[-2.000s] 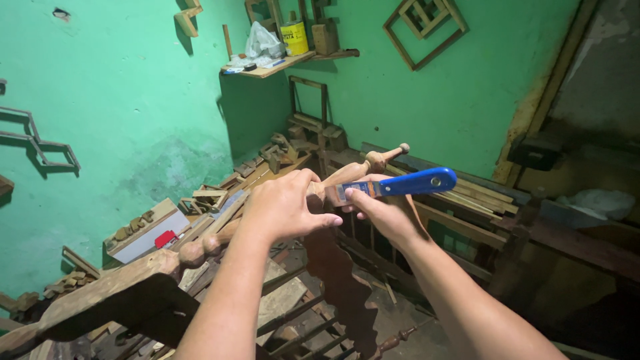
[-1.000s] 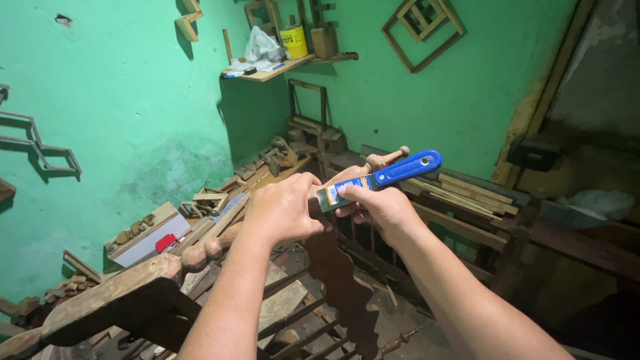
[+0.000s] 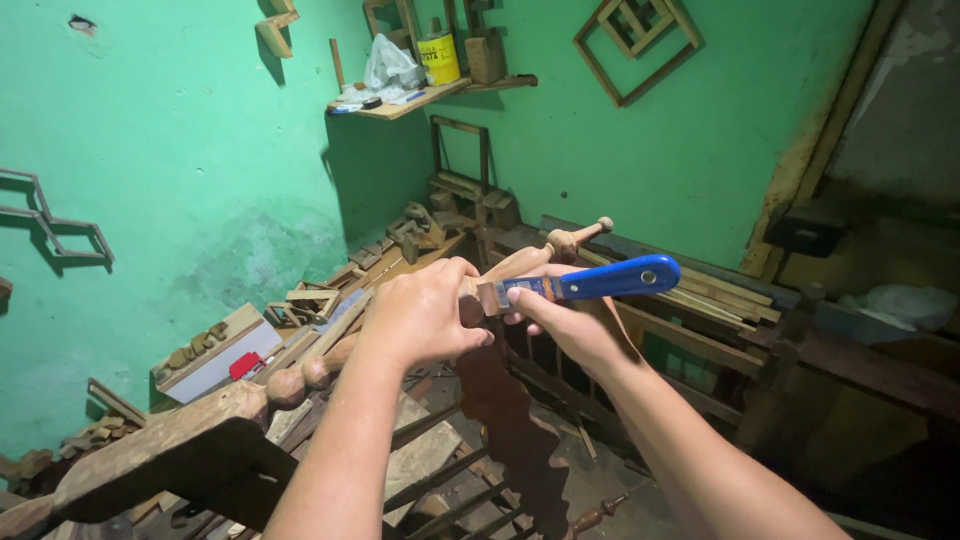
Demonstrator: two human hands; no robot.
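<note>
My right hand (image 3: 574, 319) holds a putty knife (image 3: 619, 277) with a blue handle, fingers and thumb on its blade near the handle. The blade's end is at a turned wooden post (image 3: 525, 262), beside a rounded wooden part (image 3: 471, 304). My left hand (image 3: 424, 311) grips the post just left of the blade, its thumb under the rounded part. The post belongs to a turned wooden frame, with beads (image 3: 286, 388) and a wide flat section (image 3: 161, 435) at lower left and a ball finial (image 3: 604, 224) at upper right. A scalloped dark board (image 3: 510, 435) hangs below my hands.
A corner shelf (image 3: 397, 107) holds a yellow can (image 3: 439, 58) and a plastic bag (image 3: 391, 64). Wood offcuts (image 3: 416, 229) are heaped along the wall, near a red object (image 3: 246, 366). Long wood strips (image 3: 712, 292) lie at right. Dark spindles (image 3: 427, 427) stretch below.
The putty knife has tilted, its handle end rising and then lowering again, with my right hand staying around its blade. My left hand has stayed on the post.
</note>
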